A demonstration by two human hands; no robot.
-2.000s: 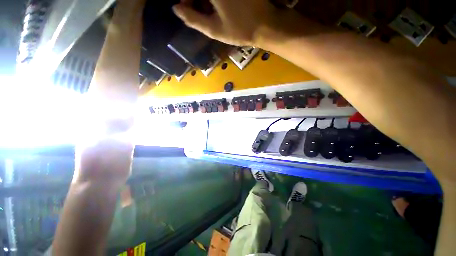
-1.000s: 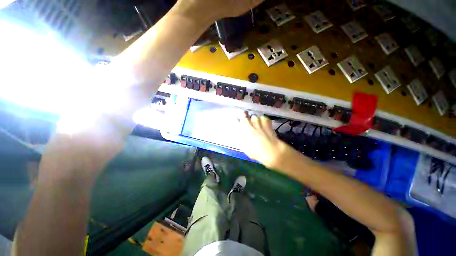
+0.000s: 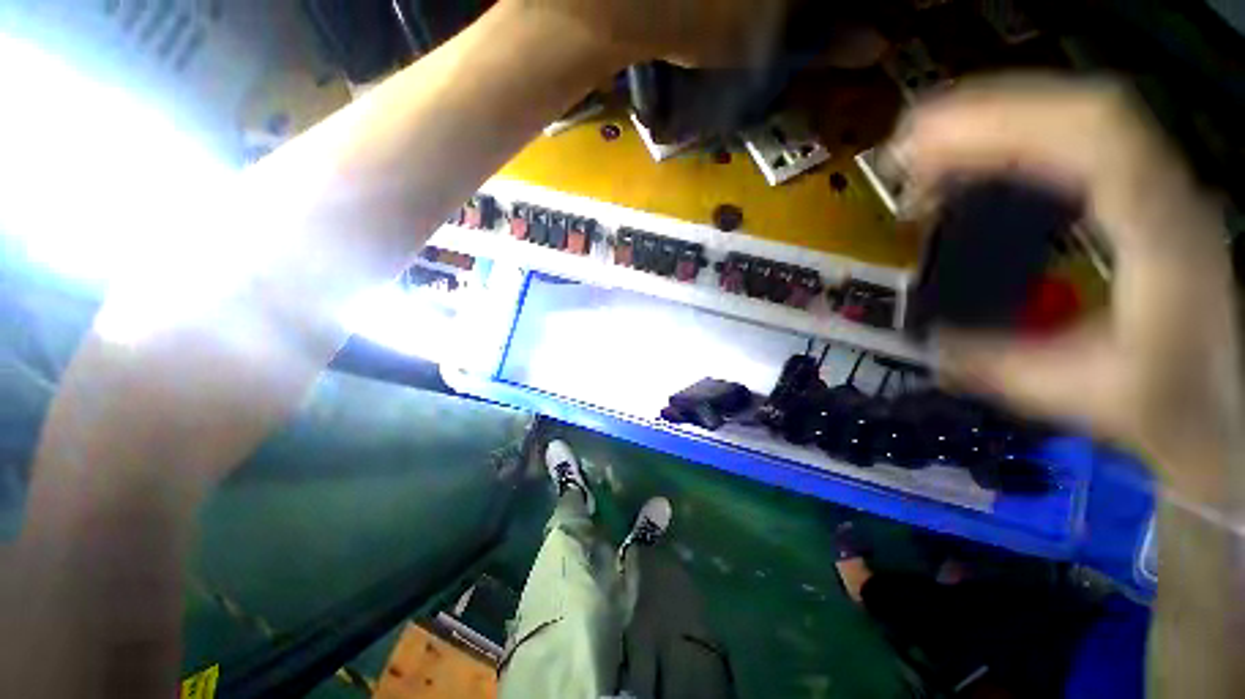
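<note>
My right hand [image 3: 1079,150], blurred, is raised at the right and grips a black power adapter [image 3: 990,260] between thumb and fingers. My left hand [image 3: 724,30] is at the top edge, blurred and partly cut off, over the socket board. Dark adapter shapes are under it; whether it holds one is unclear. A black adapter [image 3: 666,103] stands on a white socket beside it. White socket outlets [image 3: 784,153] sit on the yellow board [image 3: 683,191]. More black adapters [image 3: 888,430] lie in the blue tray [image 3: 614,434] below, one [image 3: 710,402] apart at their left.
A white rail [image 3: 601,260] with red-and-black terminals [image 3: 660,254] runs between board and tray. A very bright lamp glares at the left. A red piece [image 3: 1049,303] shows behind the held adapter. A person's dark sleeve [image 3: 942,615] is at lower right; a brown box [image 3: 434,666] is on the green floor.
My right hand has moved from the tray up and right and now holds an adapter. A separate adapter now shows in the tray. My left hand has moved slightly right along the top edge.
</note>
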